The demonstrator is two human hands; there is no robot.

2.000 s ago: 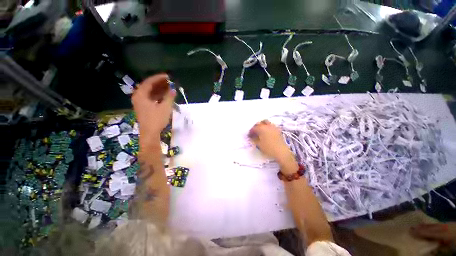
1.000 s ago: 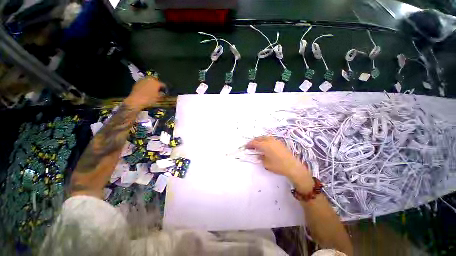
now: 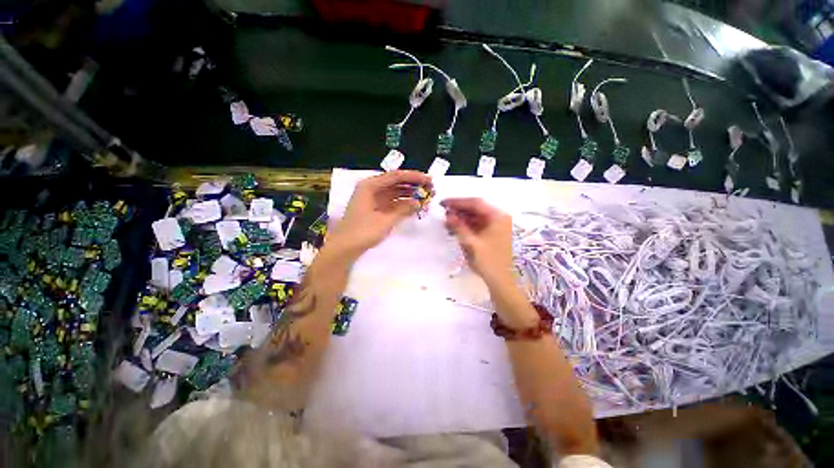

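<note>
My left hand (image 3: 377,212) is above the top left part of the white sheet (image 3: 411,366), its fingertips pinching a small circuit board (image 3: 422,196) with yellow and dark parts. My right hand (image 3: 479,236) is just right of it, fingertips close to the board, with a small gap. Its thumb and finger look pinched on a thin cable end; the tip is too small to tell clearly. A heap of white cables (image 3: 658,292) lies on the sheet right of my right hand. A mixed pile of boards and white squares (image 3: 219,274) lies left of the sheet.
Joined board-and-cable sets (image 3: 444,143) lie in a row on the dark green belt (image 3: 338,91). Several loose pieces (image 3: 263,125) lie on the belt at left. A dense board pile (image 3: 64,292) is at far left. One board (image 3: 344,315) lies at the sheet's left edge. A red-fronted bin (image 3: 375,13) stands beyond.
My left hand has moved from the belt's left side to the sheet and now holds a board. My right hand has risen towards it. The view has shifted slightly.
</note>
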